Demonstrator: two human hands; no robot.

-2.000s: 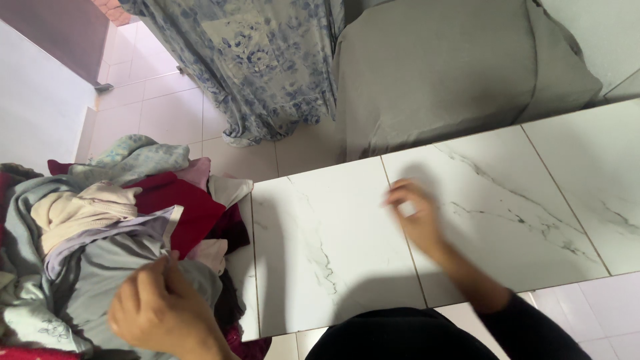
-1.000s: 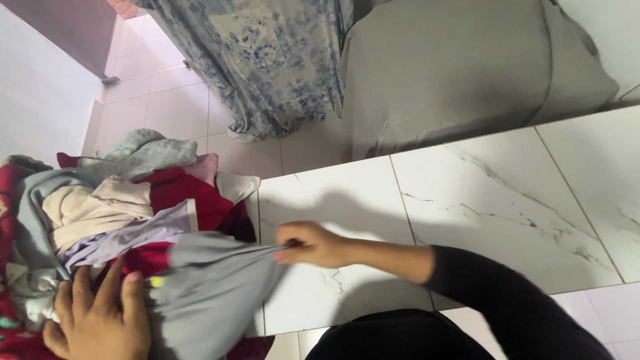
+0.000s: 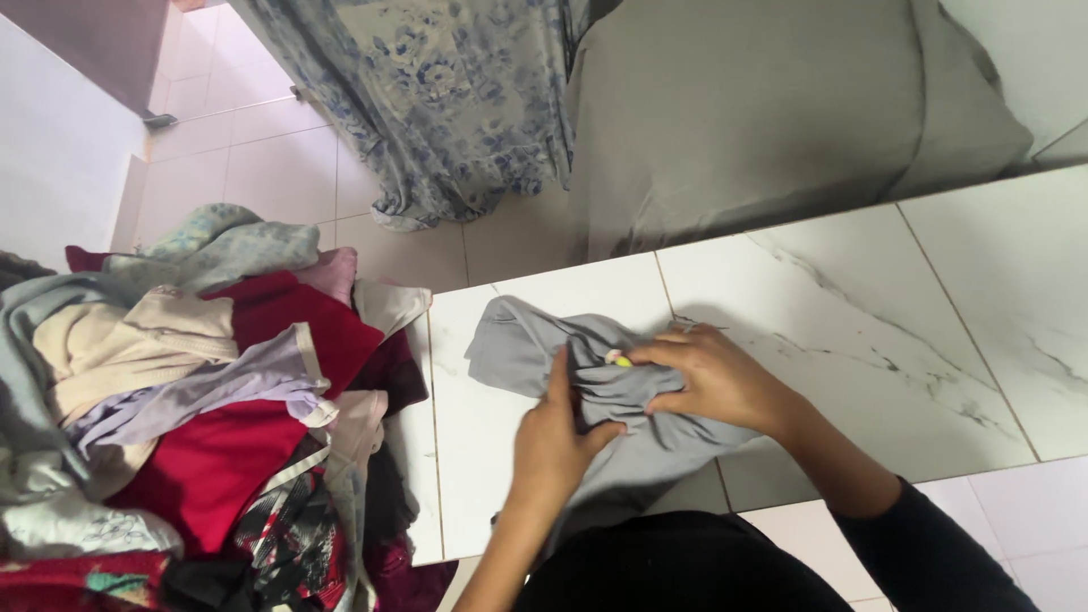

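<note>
A grey cloth garment (image 3: 527,340) lies crumpled on the marble-look tiled counter (image 3: 816,340), its lower part hanging towards my body. My left hand (image 3: 552,442) rests on the garment's left half, thumb and index finger spread over the folds. On its right half, my right hand (image 3: 714,374) presses and gathers the fabric between thumb and fingers. A small yellow and pink detail (image 3: 619,359) shows on the cloth by my right fingertips. Whether my left fingers pinch any fabric is hard to tell.
A large heap of mixed clothes, with a red garment (image 3: 221,459) among them, stands at the counter's left end. Behind the counter are a blue floral curtain (image 3: 459,93) and a bulky thing under a grey cover (image 3: 748,110). A tiled floor (image 3: 263,161) lies at the back left.
The grey garment has come from the clothes heap onto the counter. My left hand has moved right, from the heap to the garment. My right hand has moved right along with the cloth.
</note>
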